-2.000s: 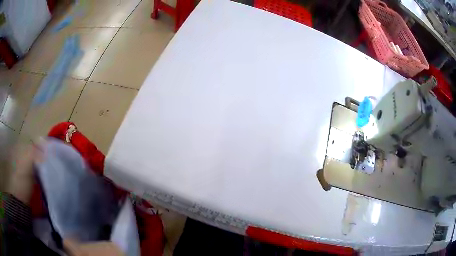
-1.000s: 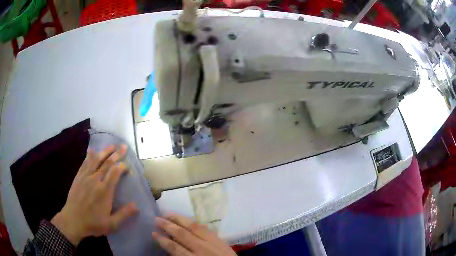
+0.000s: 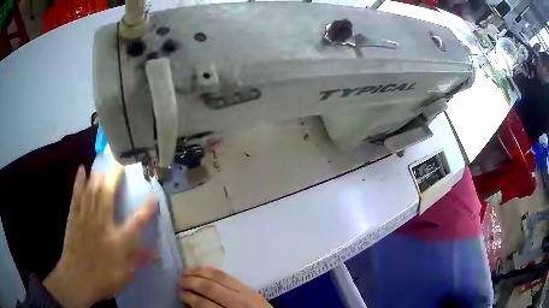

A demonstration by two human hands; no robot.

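The grey panel [image 3: 161, 252] lies flat on the white table, its far end under the needle area [image 3: 158, 174] of the cream-white sewing machine [image 3: 265, 66]. The dark maroon panel [image 3: 42, 198] lies to its left. My left hand [image 3: 105, 240] is flat over the grey cloth with spread fingers, slightly blurred. My right hand [image 3: 220, 290] is at the bottom edge, partly cut off, its fingertips at the panel's right edge. A small blue piece [image 3: 101, 141] shows beside the needle end.
The white table [image 3: 301, 234] has a printed scale along its front edge. A small panel with a dark inset [image 3: 430, 174] is near its right end. Red baskets or stools [image 3: 508, 159] stand at the right. A person in dark clothing [image 3: 534, 90] is at the far right.
The grey and maroon cloth has come from the left up to the needle area. Both hands have moved with it. The view has come closer to the machine.
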